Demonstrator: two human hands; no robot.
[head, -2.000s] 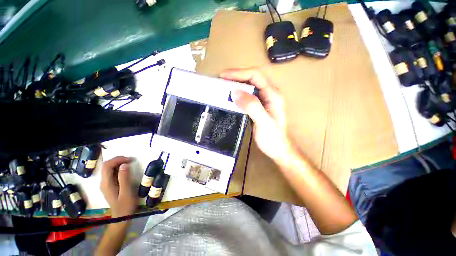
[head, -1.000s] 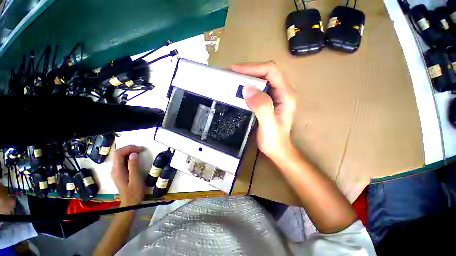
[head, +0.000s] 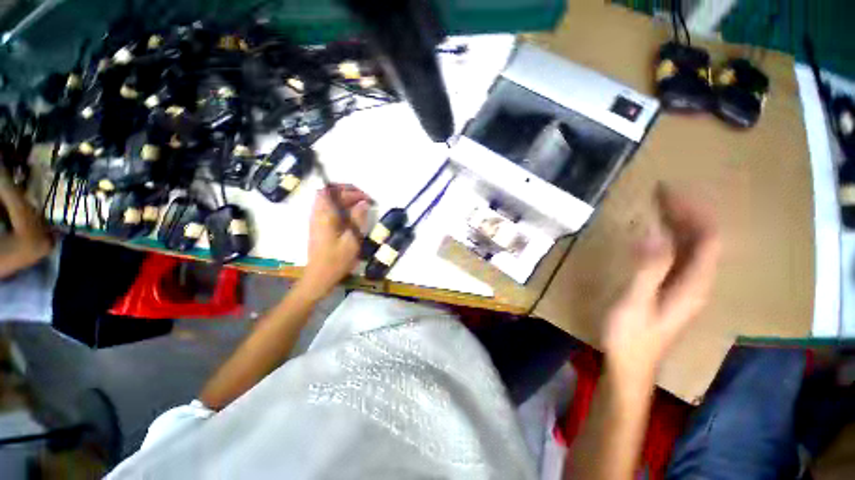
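The white and black screw feeder [head: 527, 178] stands tilted in view on the bench, its dark tray open on top and its metal outlet [head: 495, 231] on the low front step. My right hand [head: 667, 281] is blurred, fingers apart, over the cardboard right of the feeder, not touching it. My left hand [head: 339, 230] rests at the bench edge with curled fingers. A thin dark line crosses it; whether it is gripped is unclear. Two slim black corded units [head: 386, 242] lie between my left hand and the feeder.
A thick black blurred cylinder [head: 412, 75] hangs over the feeder's left side. Many black corded units [head: 169, 141] are piled at the left. Two larger units [head: 741, 92] lie on the cardboard [head: 759, 206] at upper right. Red stools [head: 178, 286] and another person's arm [head: 19, 230] show.
My right hand has let go of the feeder's upper right corner and moved right and down. The view has shifted, showing more of the left pile. My left hand stays beside the slim units.
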